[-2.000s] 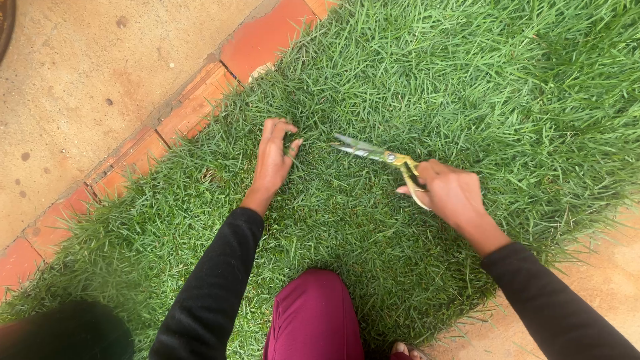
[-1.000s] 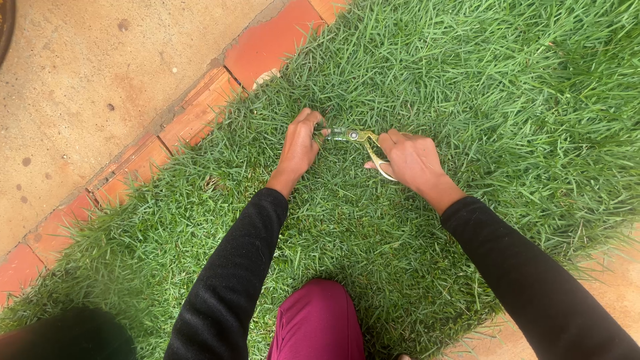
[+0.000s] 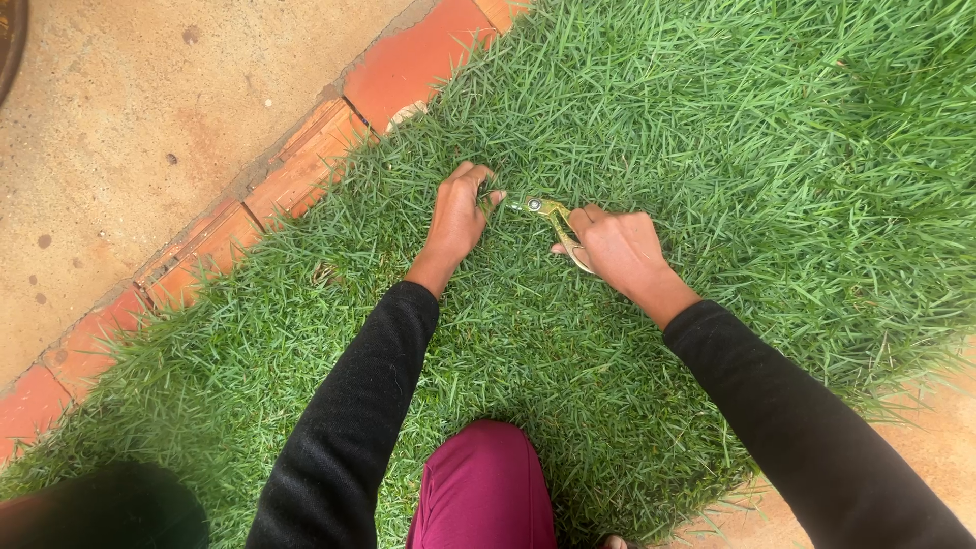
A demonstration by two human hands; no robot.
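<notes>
My right hand (image 3: 621, 248) is closed around the handles of a pair of scissors (image 3: 536, 205), whose blades point left into the green grass (image 3: 549, 335). Just beyond the blade tips, my left hand (image 3: 457, 213) has its fingers curled around a small tuft of blades of grass. The ends of the scissor blades are hidden among the grass and the left fingertips, so how far they are apart cannot be told.
A border of orange-red bricks and tiles (image 3: 293, 179) runs diagonally along the left edge of the grass, with concrete paving (image 3: 152, 122) beyond it. My knee in maroon trousers (image 3: 488, 488) is at the bottom centre. More paving (image 3: 930, 442) shows at the lower right.
Two seconds ago the scissors were apart from my left hand with their blades spread. My right hand has brought them left, up to my left hand, whose fingers have closed in on the grass.
</notes>
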